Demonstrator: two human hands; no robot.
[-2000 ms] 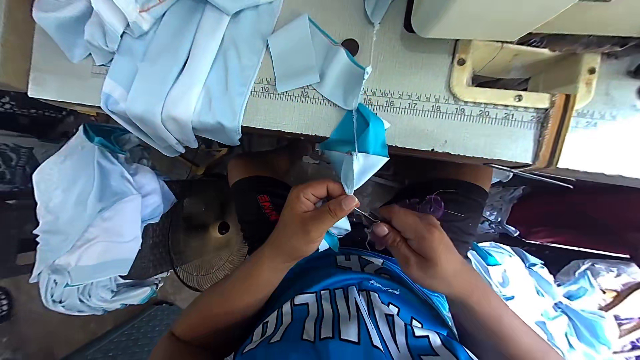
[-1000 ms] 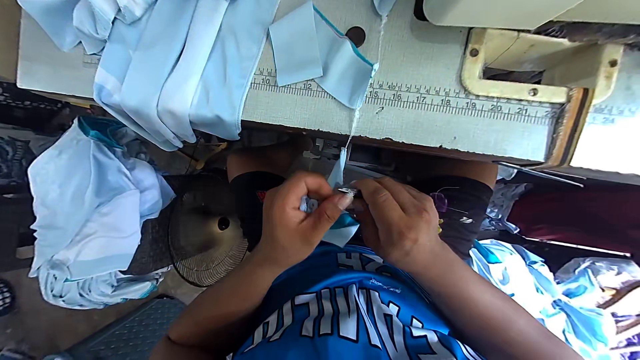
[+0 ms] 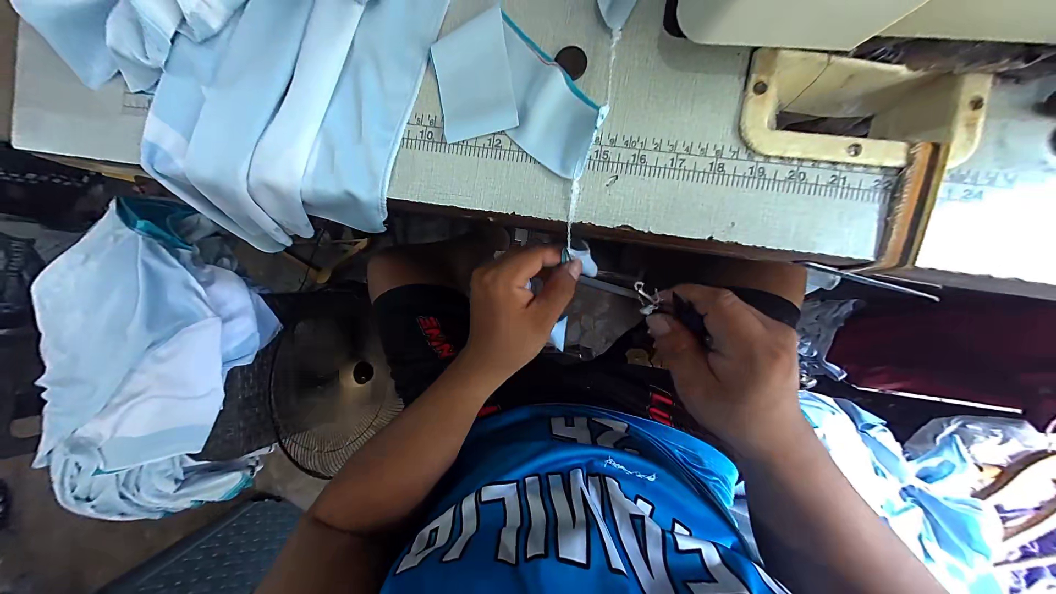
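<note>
My left hand (image 3: 524, 305) pinches a small light blue fabric piece (image 3: 582, 259) where a white thread chain (image 3: 572, 202) runs down from the table edge. To its right, my right hand (image 3: 714, 346) is closed around a small dark tool, with a bit of white thread (image 3: 646, 297) at the tool's end; the tool's kind cannot be told. On the sewing table, the chain joins a light blue fabric piece with a teal edge (image 3: 549, 107). Beside that lies a pale square of fabric (image 3: 474, 78).
Light blue fabric strips (image 3: 272, 124) hang over the table edge (image 3: 726, 198). The sewing machine (image 3: 792, 21) stands at the upper right. A fan (image 3: 330, 396) and a fabric pile (image 3: 148, 330) are at the left. More fabric (image 3: 899, 487) lies at the lower right.
My hands were together one second ago; now they are apart, the right hand having moved right. A teal and pale fabric piece that hung above my hands two seconds ago no longer shows there.
</note>
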